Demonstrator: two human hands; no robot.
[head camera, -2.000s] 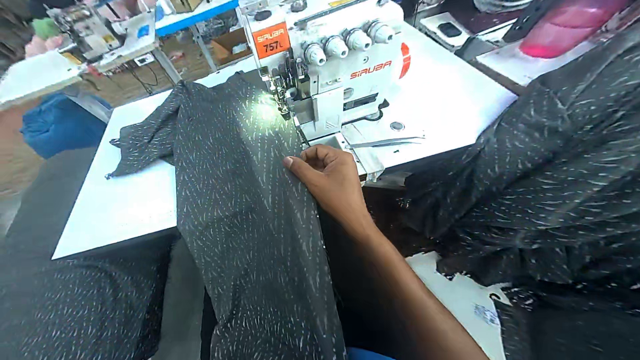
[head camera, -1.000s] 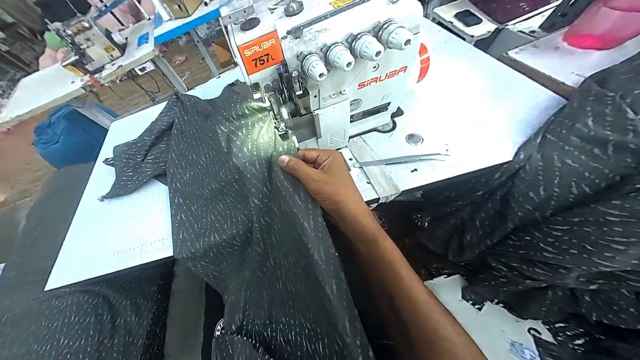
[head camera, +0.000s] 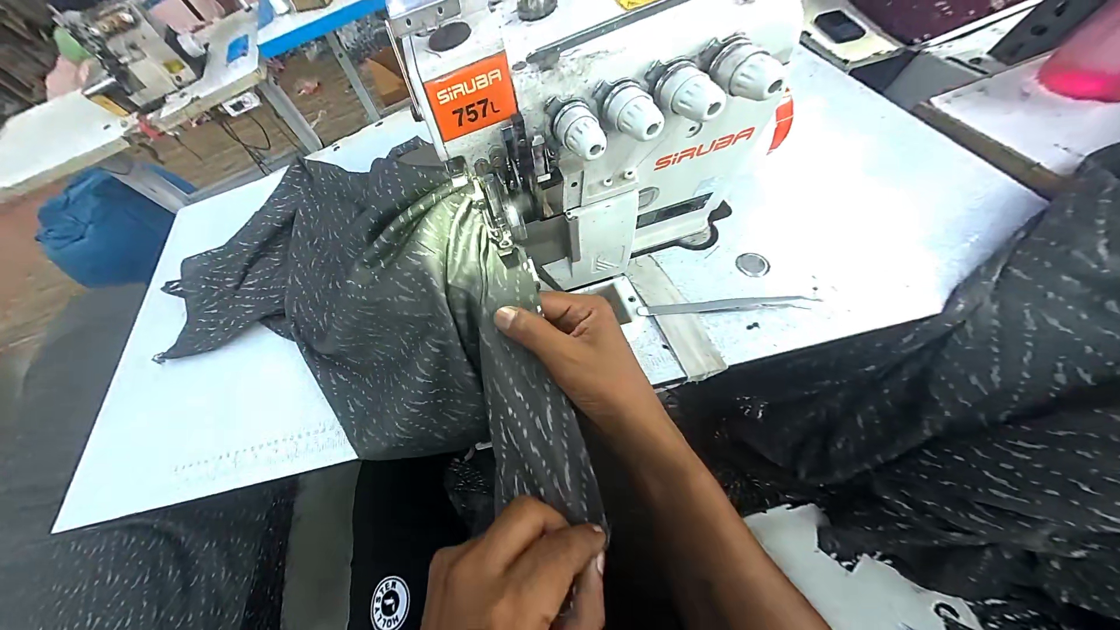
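Observation:
A dark grey fabric piece with white flecks (head camera: 385, 350) lies over the white machine table and runs under the lit presser foot (head camera: 500, 238) of a Siruba overlock sewing machine (head camera: 612, 131). Just in front of the foot, my right hand (head camera: 582, 350) pinches the fabric's right edge between thumb and fingers. Nearer to me, at the bottom centre, my left hand (head camera: 525, 569) grips the lower end of the same edge, so a narrow strip stretches between both hands. Metal tweezers (head camera: 731, 305) rest on the table to the right of my right hand.
More flecked dark fabric (head camera: 989, 385) is heaped at the right. A blue bundle (head camera: 105, 227) sits beyond the table's left edge. Another sewing machine (head camera: 144, 61) stands on a bench at the upper left. A dark phone-like object (head camera: 837, 26) lies at the upper right.
My left hand has come into view at the bottom and holds the fabric. The cloth is bunched at the foot, where it lay flatter before. My right hand remains near the foot.

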